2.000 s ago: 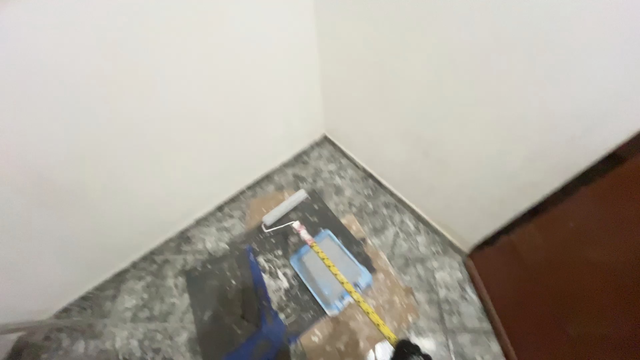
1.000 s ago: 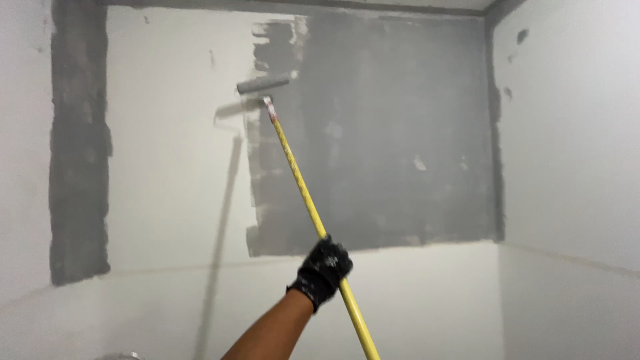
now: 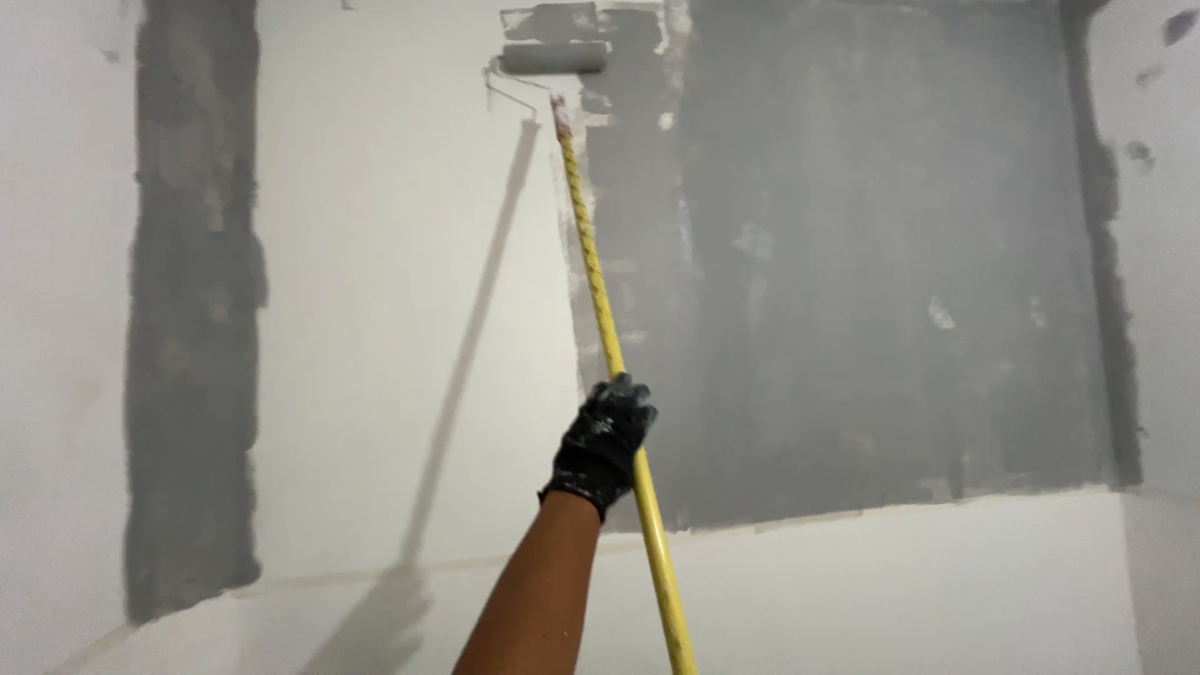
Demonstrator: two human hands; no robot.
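In a black, paint-marked glove, my left hand (image 3: 605,436) is closed around a yellow pole (image 3: 600,291) at the lower middle of the view. The pole leans slightly left and runs out of the bottom edge. On its upper end, beyond a reddish, paint-stained handle (image 3: 561,114), a wire-framed paint roller (image 3: 553,58) with a grey sleeve lies level against the wall. The sleeve is at the left edge of a large grey painted area (image 3: 872,262), below some grey strokes. My right hand is out of view.
White wall (image 3: 403,234) lies left of the roller, with a vertical grey painted band (image 3: 192,319) farther left. A taped-looking line (image 3: 366,579) crosses low on the wall. Side walls meet it at both sides. Shadows of pole and arm fall left.
The view has swung up from a floor with a blue paint tray to the wall. Since one second ago, grey paint has spread leftward near the top, and the pole stands more upright.
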